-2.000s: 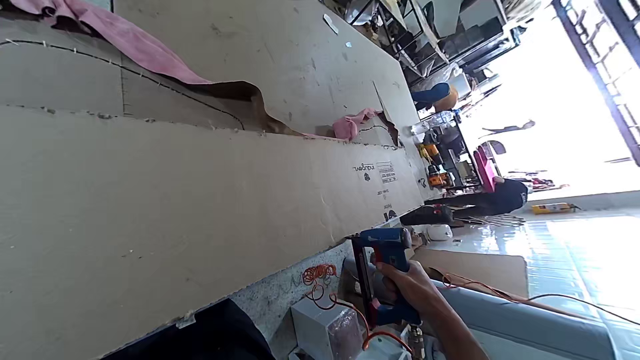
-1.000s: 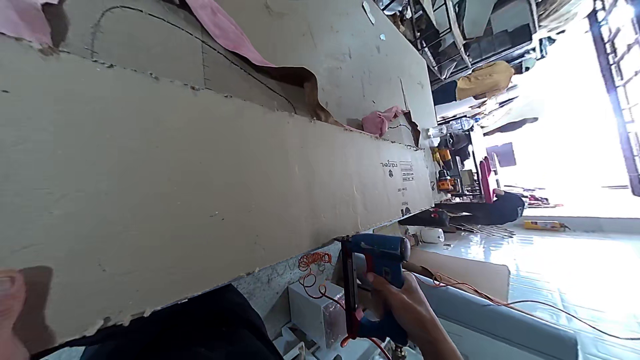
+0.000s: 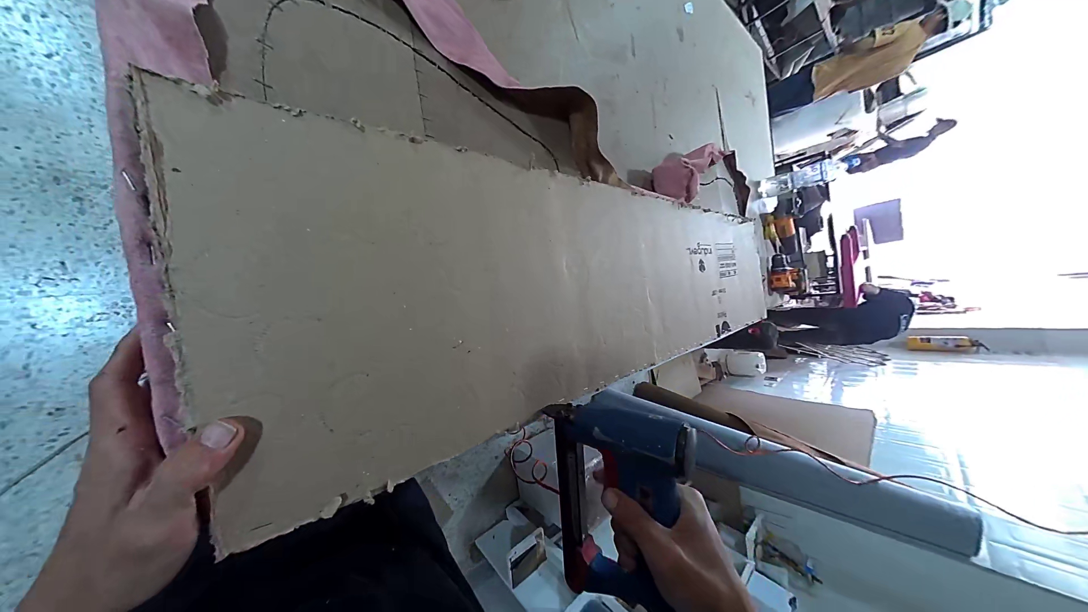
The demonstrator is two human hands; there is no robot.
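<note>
A long tan board [image 3: 442,297], printed near its far end, lies across the view. My left hand [image 3: 140,476] grips its near left corner, thumb on the face and fingers around the edge. Pink fabric [image 3: 140,221] with several staples in it runs along that end. My right hand [image 3: 671,544] is closed around the handle of a blue pneumatic staple gun [image 3: 637,433], whose nose is at the board's lower edge. Beyond the board, a brown and pink fabric strip [image 3: 582,127] lies on a larger marked panel [image 3: 340,59]; a pink scrap [image 3: 684,174] is bunched farther right.
Below the staple gun are an orange air hose [image 3: 531,467] and white boxes [image 3: 527,561]. A long grey roll [image 3: 816,467] lies at the right. Yellow power tools [image 3: 784,276] stand past the board. A person in dark clothes [image 3: 888,314] and another in a tan top [image 3: 875,59] are farther off.
My left hand, only partly in view one second ago, now holds the board's corner. The view has shifted toward the board's left end. My right hand still holds the staple gun by the lower edge.
</note>
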